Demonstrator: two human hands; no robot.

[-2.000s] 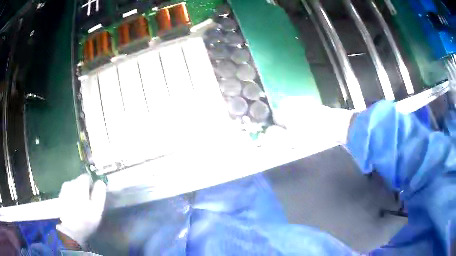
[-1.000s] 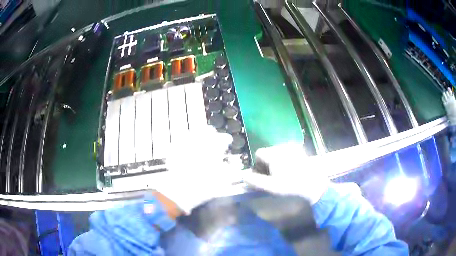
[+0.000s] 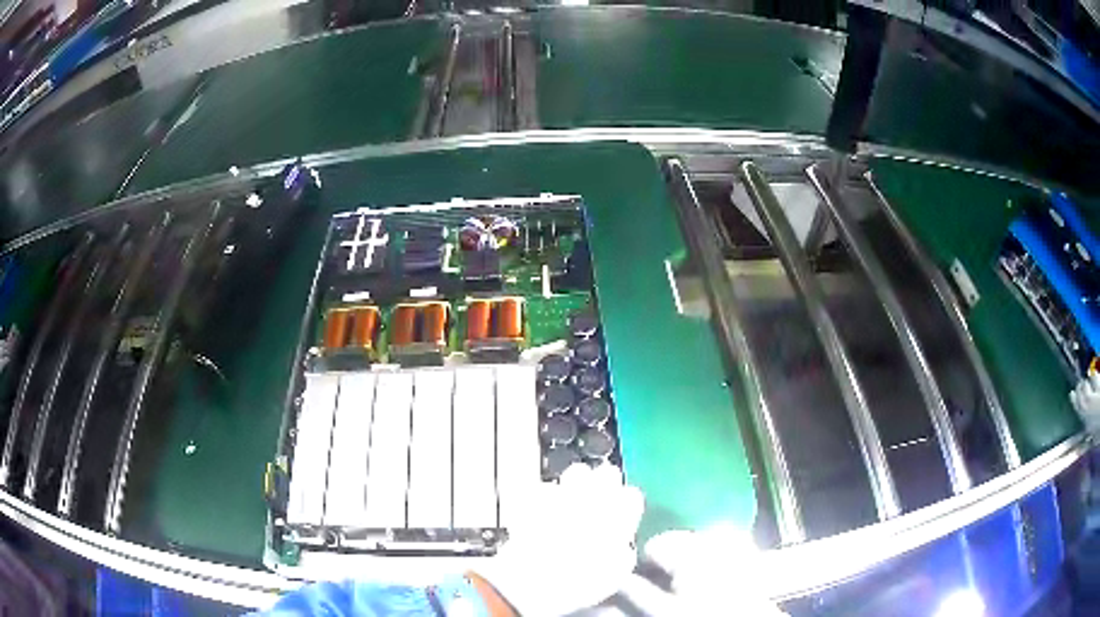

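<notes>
The lower chassis [image 3: 416, 452] lies flat on the green mat, with white strips, three copper coils [image 3: 420, 327] and dark round capacitors [image 3: 577, 404] along its right side. My left hand [image 3: 579, 530], in a white glove, is at the chassis's lower right corner and covers the lowest capacitors. My right hand [image 3: 706, 573], also white-gloved, is just right of it at the near rail, cut off by the bottom edge. Both gloves are overexposed, so whether they hold anything cannot be told.
Steel rollers [image 3: 796, 325] run right of the mat, with more rollers [image 3: 145, 374] at the left. A blue-edged unit [image 3: 1055, 283] and another person's gloved hand [image 3: 1089, 404] are at the right edge. A dark upright post [image 3: 856, 84] stands at the far rail.
My hands were apart at the near rail, then came together at the chassis's lower right corner. The view has tilted up, showing the far rail and the whole chassis.
</notes>
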